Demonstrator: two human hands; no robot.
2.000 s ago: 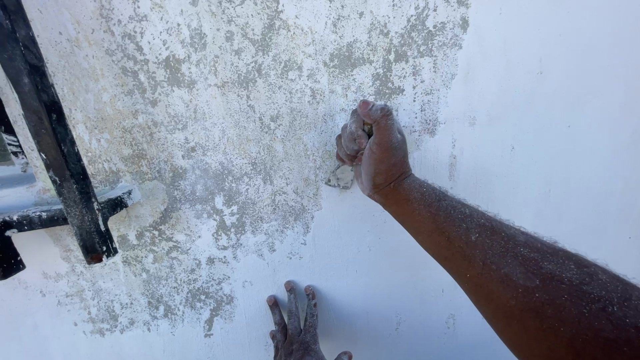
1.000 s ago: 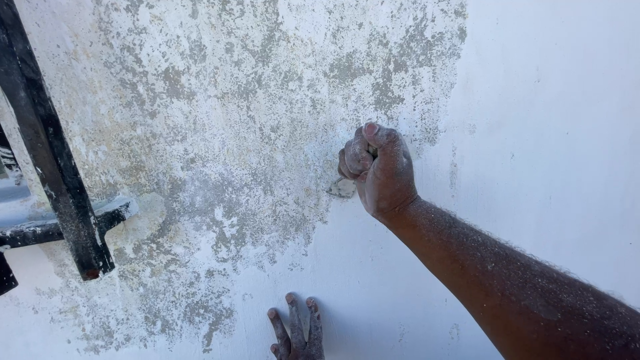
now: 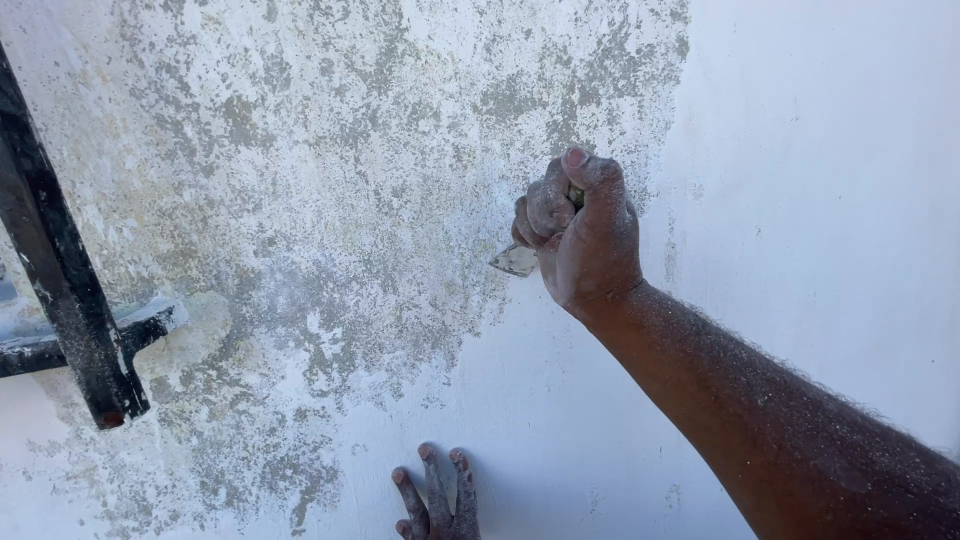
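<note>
My right hand [image 3: 581,229] is closed in a fist around the handle of a scraper, dusty with white powder. The scraper's metal blade [image 3: 515,260] shows below the fist and lies at the wall, by the edge of a rough patch. That patch of the painted wall [image 3: 322,195] is mottled white and grey where paint has come off. Lower down, my left hand [image 3: 439,499] rests against smooth white wall with its fingers spread; only the fingers and part of the back of the hand are in view.
A black metal bar [image 3: 67,247] with chipped paint slants down at the left. A shorter black crosspiece [image 3: 150,326] joins it and meets the wall. Smooth white wall [image 3: 810,172] spans the right side.
My right hand was slightly higher on the wall two seconds ago and has moved a little down, still gripping the scraper. My left hand has stayed on the wall.
</note>
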